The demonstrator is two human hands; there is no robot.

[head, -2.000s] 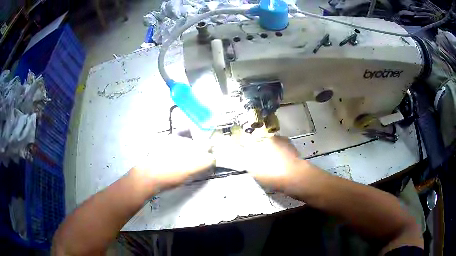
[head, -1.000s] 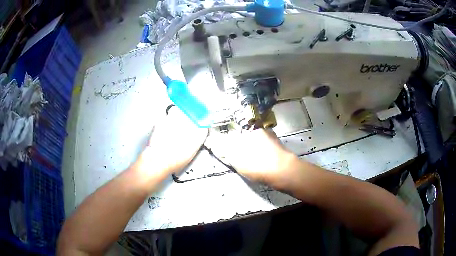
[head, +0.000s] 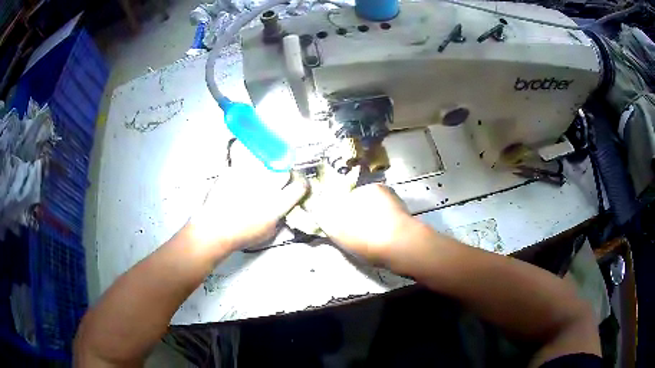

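The off-white sewing machine [head: 431,79] stands across the table, marked "brother". My left hand [head: 248,201] lies left of the needle area, under the blue lamp head [head: 258,136]. My right hand [head: 363,215] lies just below the brass-coloured parts [head: 373,159]. A small piece of pale cloth [head: 303,218] shows between the hands, with its upper part washed out by glare. The glare hides most fingertips and the needle. The fingers of my left hand look bent towards the cloth, but I cannot tell how either hand grips it.
The worn white table [head: 143,180] bears the machine. Dark snips [head: 542,175] lie right of the machine base. A blue crate [head: 61,266] with whitish pieces stands left. Pale cloth bundles [head: 208,25] lie behind. A yellow-orange tub rim [head: 630,287] shows at lower right.
The view has shifted slightly, so the machine sits higher and further left. Pale cloth now shows between my hands, where bare table showed a second ago. Both hands remain near the needle area.
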